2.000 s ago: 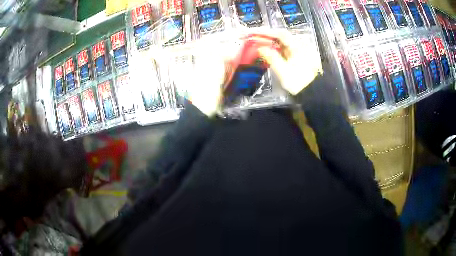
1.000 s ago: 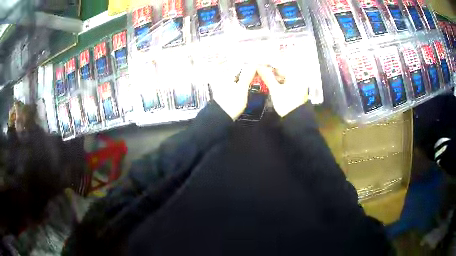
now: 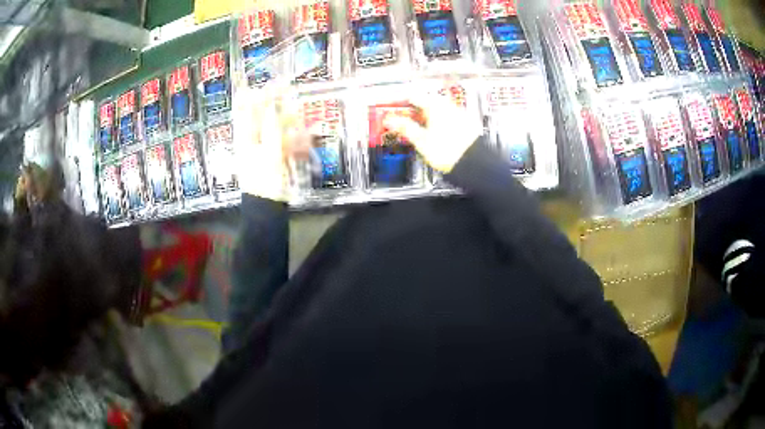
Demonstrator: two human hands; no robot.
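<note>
A clear blister tray (image 3: 369, 82) with two rows of pockets lies in front of me, holding red-and-dark printed cards. My right hand (image 3: 432, 134) is over the near row, its fingers on the red top of one card (image 3: 392, 159) in a middle pocket; whether they grip or press it is unclear. My left hand (image 3: 277, 151) is at the left of the near row, overexposed and blurred, beside another card (image 3: 330, 151). I cannot tell whether it holds anything. Clear pieces (image 3: 306, 56) lie over the far-left pockets.
Stacked filled trays (image 3: 654, 88) stand to the right. Another filled tray (image 3: 159, 134) lies to the left on the green surface. A cardboard box (image 3: 642, 268) is below right, and a red stool-like object (image 3: 178, 260) below left. Another person's dark sleeve (image 3: 734, 201) is at the right edge.
My hands, together over one card a second ago, are now apart. My left hand has moved left; my right hand has moved slightly left, onto a card in the tray.
</note>
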